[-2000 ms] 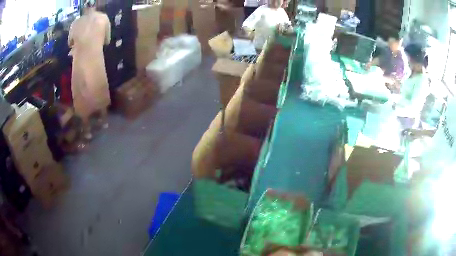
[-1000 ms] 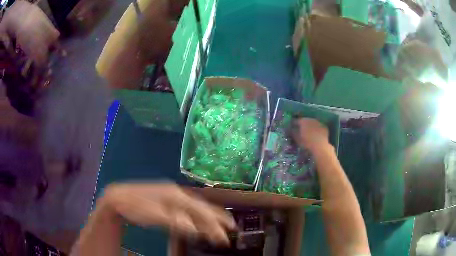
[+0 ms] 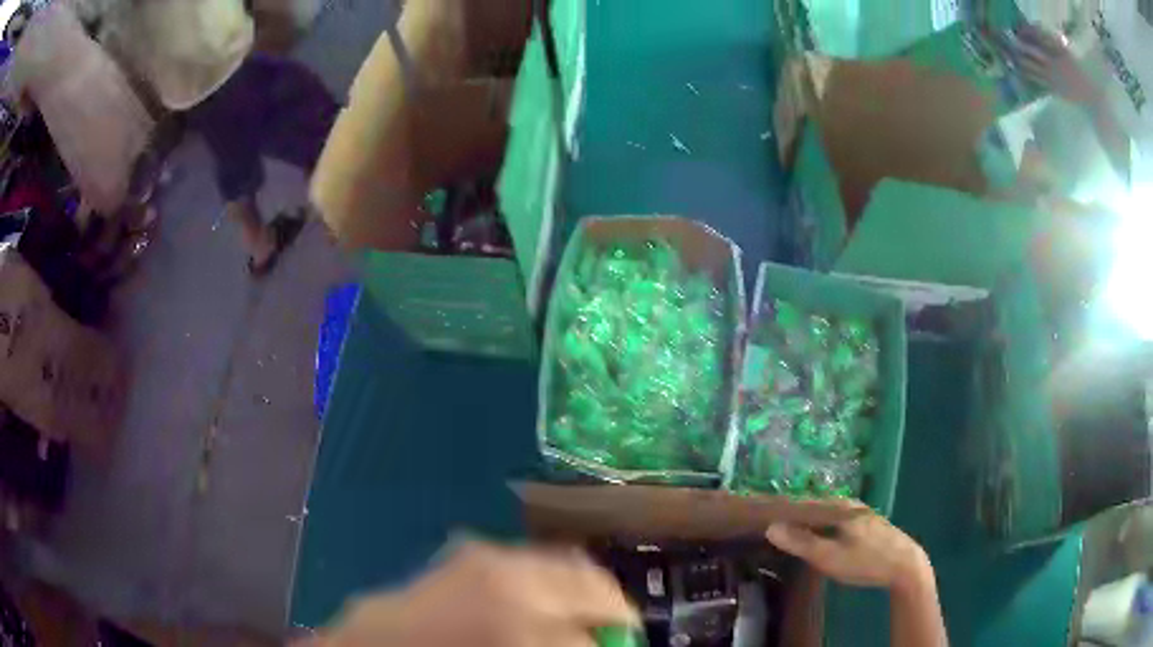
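An open brown carton (image 3: 689, 512) stands at the bottom centre, with dark and silvery items (image 3: 708, 607) inside. My left hand (image 3: 487, 600) is motion-blurred over its left side, with a bright green small part (image 3: 616, 636) at its fingertips. My right hand (image 3: 854, 550) holds the carton's raised far flap near its right end. Beyond the flap, an open box of shiny green bagged parts (image 3: 639, 360) stands beside a second box of greenish, paler bagged parts (image 3: 809, 405). The near part of the carton is cut off by the picture's bottom edge.
Open green-and-brown boxes stand at the upper left (image 3: 443, 297) and upper right (image 3: 936, 234) of the green bench (image 3: 670, 114). Another stands at the right (image 3: 1024, 405). A blue stool (image 3: 335, 341) shows at the left bench edge. People are at the upper left and upper right.
My right hand has left the right-hand parts box and moved down to the carton flap. My left hand stays over the carton; green now shows at its fingertips. The view has shifted slightly.
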